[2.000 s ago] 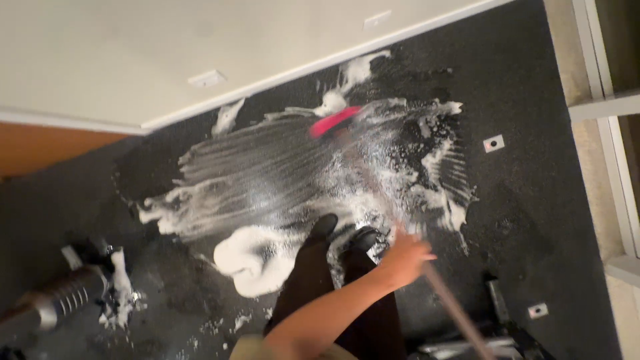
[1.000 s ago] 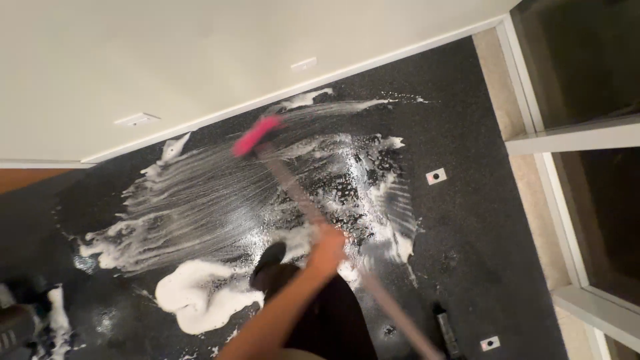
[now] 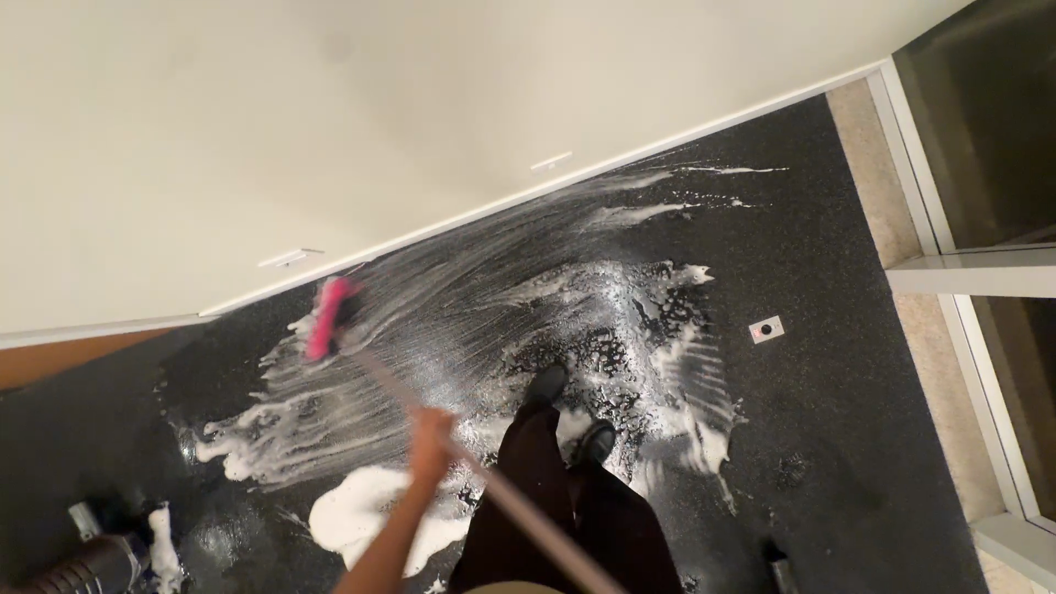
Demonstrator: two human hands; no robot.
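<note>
A pink-headed floor brush [image 3: 328,318] lies against the dark floor near the wall at left, its head blurred. One hand, which looks like my left hand [image 3: 431,441], is closed around the brush's long pole [image 3: 528,511], which runs down to the lower edge between me and the floor. My right hand is not in view. White foam [image 3: 363,507] lies in a thick pool left of my shoes and in thin streaks across the dark speckled floor [image 3: 825,396].
A pale wall [image 3: 412,107] with socket plates borders the floor. Glazed frames [image 3: 990,272] stand at right. A small square plate [image 3: 766,329] is set in the floor. A dark ribbed object [image 3: 91,568] is at lower left, another dark object [image 3: 780,569] at lower right.
The brush head has moved left along the wall side, and the hand on the pole has gone with it. Foam near the wall is now spread into thinner streaks.
</note>
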